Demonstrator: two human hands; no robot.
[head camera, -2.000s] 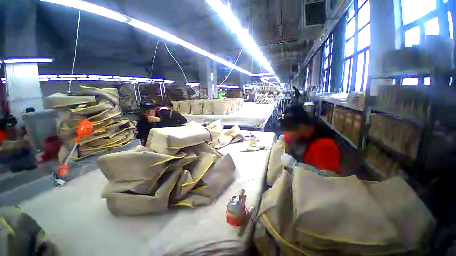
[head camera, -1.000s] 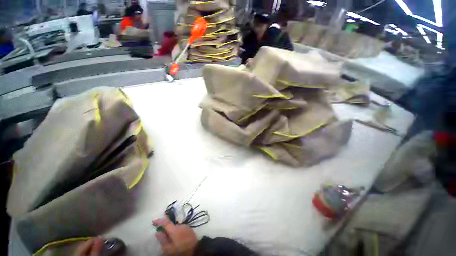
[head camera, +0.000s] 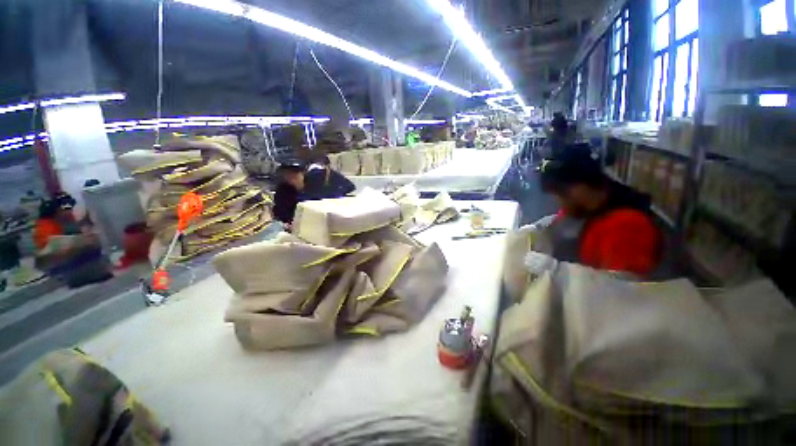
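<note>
Neither of my hands is in the picture. A crumpled heap of beige fabric covers (head camera: 288, 300) with yellow edging lies on the white table (head camera: 236, 383) in front of me. Part of another beige cover (head camera: 83, 405) with yellow edging shows at the lower left, cut off by the frame's edge. A red pot (head camera: 456, 348) with a grey metallic top stands near the table's right edge. Dark curved lines, perhaps cord, show at the bottom edge of the table, too blurred to tell.
Large beige covers (head camera: 655, 340) fill the lower right beside the table. A person in red and black (head camera: 618, 231) is behind them. An orange item (head camera: 189, 207) stands at the left table edge, before a tall stack of covers (head camera: 209, 187). Other people are farther back.
One second ago the view looked down at my hands, cord and the left cover; now it is raised and turned right, and my hands are out of view.
</note>
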